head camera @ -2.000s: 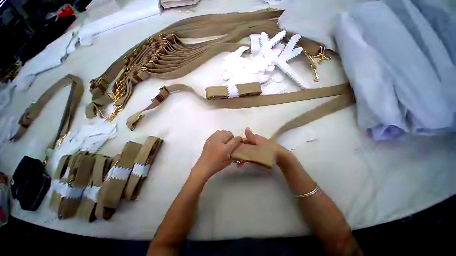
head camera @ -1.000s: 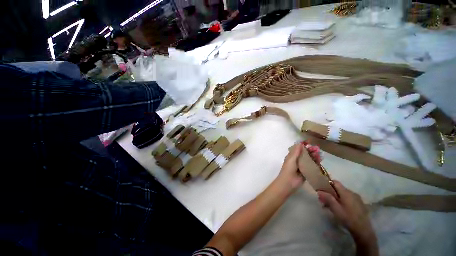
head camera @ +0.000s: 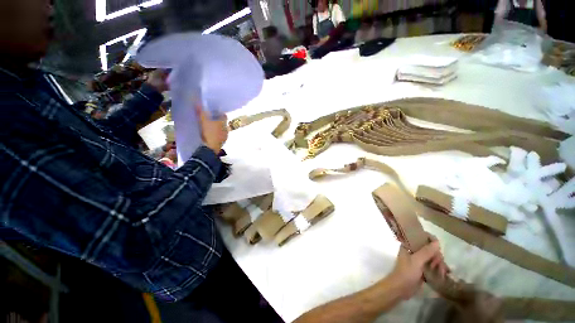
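My left hand (head camera: 413, 265) is closed round a partly folded khaki strap (head camera: 401, 217), whose loop sticks up beyond my fingers. My right hand (head camera: 473, 306), blurred near the bottom edge, is on the strap's other part, which runs off to the right. Its exact grip is unclear. A banded strap bundle (head camera: 463, 211) lies on a long strap beyond my hands. More banded bundles (head camera: 306, 221) lie at left, partly under white sheets. A heap of white paper bands (head camera: 529, 170) lies at right.
A person in a dark checked shirt (head camera: 120, 208) stands close at left, holding a large pale sheet (head camera: 217, 76). A fanned strap pile (head camera: 378, 129), stacked white cards (head camera: 427, 69) and a clear plastic bag (head camera: 514, 47) lie farther back.
My view has swung left. The person at left now holds up a pale sheet, and white sheets cover part of the bundles. The strap in my left hand now shows an open upright loop.
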